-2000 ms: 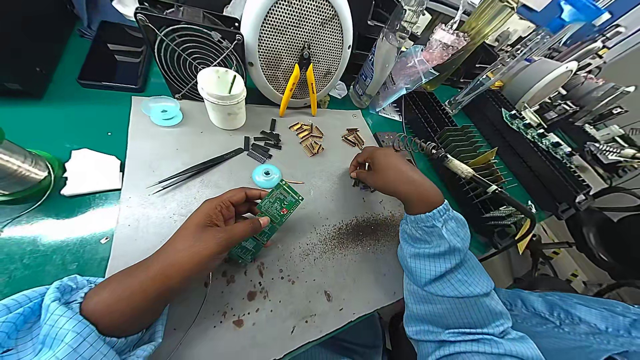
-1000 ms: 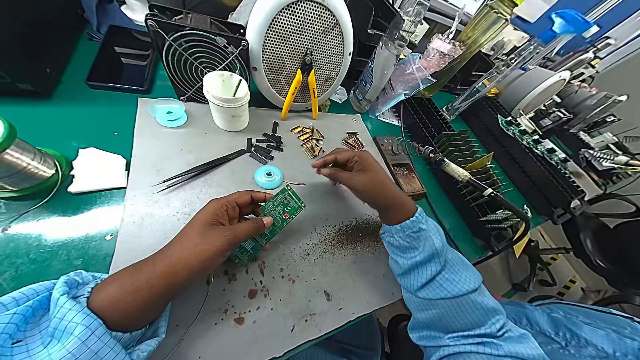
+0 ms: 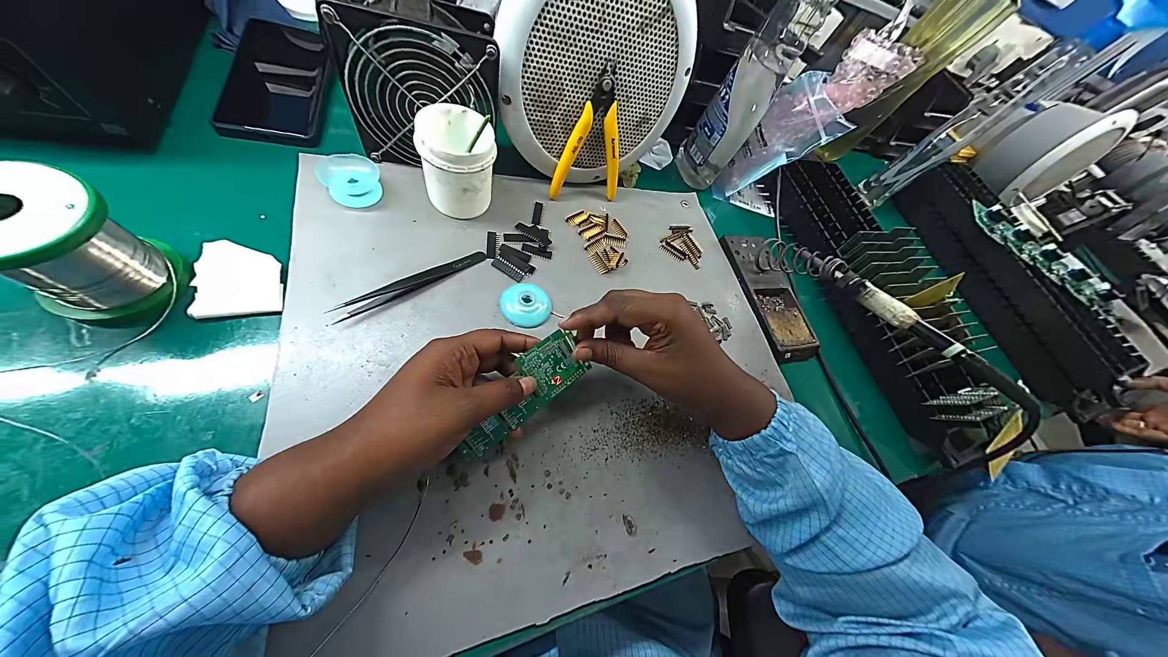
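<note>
My left hand (image 3: pixel 456 379) holds a green printed circuit board (image 3: pixel 550 363) between thumb and fingers, tilted over the grey mat (image 3: pixel 383 365). At the board's upper right end, the thumb and forefinger of my right hand (image 3: pixel 652 342) are pinched together; whether a small part is between them cannot be told. Just above the board lies a light blue spool (image 3: pixel 526 304). Black connectors (image 3: pixel 520 251), gold-pinned connectors (image 3: pixel 600 242) and a smaller gold-pinned group (image 3: pixel 681 245) lie farther back. Small metal parts (image 3: pixel 714 321) are partly hidden behind my right hand.
Black tweezers (image 3: pixel 411 285) lie left of the connectors. Behind stand a white tub (image 3: pixel 456 164), yellow-handled cutters (image 3: pixel 593 137) and a fan (image 3: pixel 411 78). A solder reel (image 3: pixel 82 242) is at left. A soldering iron (image 3: pixel 885 301) and black racks are at right, beside another person's hand (image 3: pixel 1145 411).
My right hand has moved from near the small metal parts, past the gold-pinned connectors, to the upper end of the board. My left hand keeps its hold on the board.
</note>
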